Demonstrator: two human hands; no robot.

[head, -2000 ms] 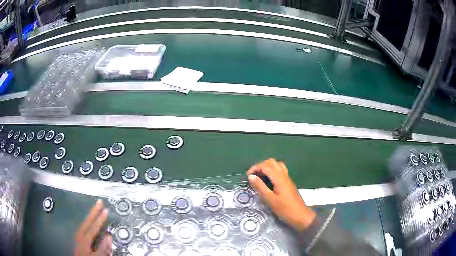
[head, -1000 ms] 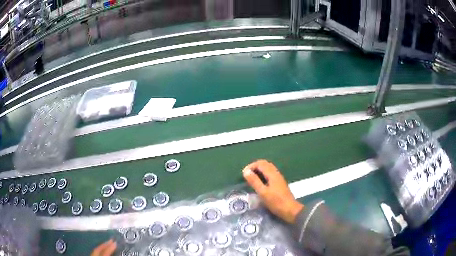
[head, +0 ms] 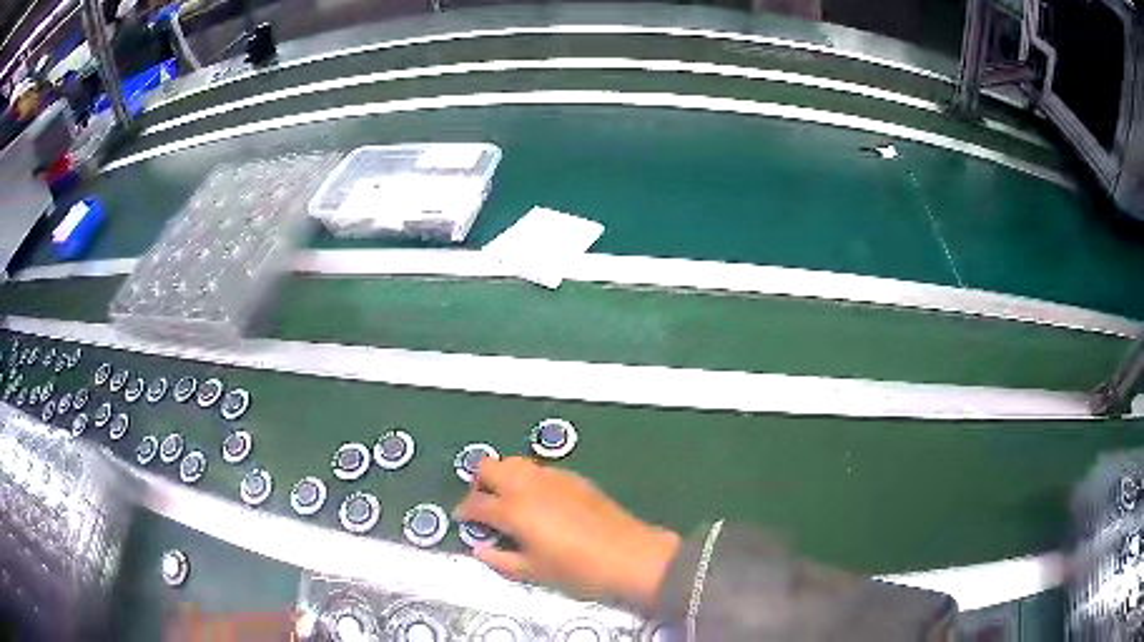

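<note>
Ringed discs [head: 359, 510] stand in rows on the green belt, left of centre. My right hand [head: 565, 527] reaches in from the right, thumb and fingers around a ringed disc [head: 478, 534] at the right end of the front row; the disc is partly covered and still at belt level. A clear blister tray [head: 414, 608] lies at the bottom edge, cut off, with discs in its pockets. My left hand [head: 232, 625] is a blurred strip at the bottom edge, left of the tray; its fingers cannot be made out.
One disc [head: 174, 568] sits apart on the near surface. Clear trays are cut off at the left [head: 50, 514] and right [head: 1110, 552] edges. Beyond the belt are a cloudy tray [head: 226, 245], a lidded box [head: 408, 194], white paper [head: 546, 241] and a blue object [head: 78, 228].
My right hand has moved left from above the blister tray to the disc row. The view has turned; the near tray sits lower and the right tray is mostly out of view.
</note>
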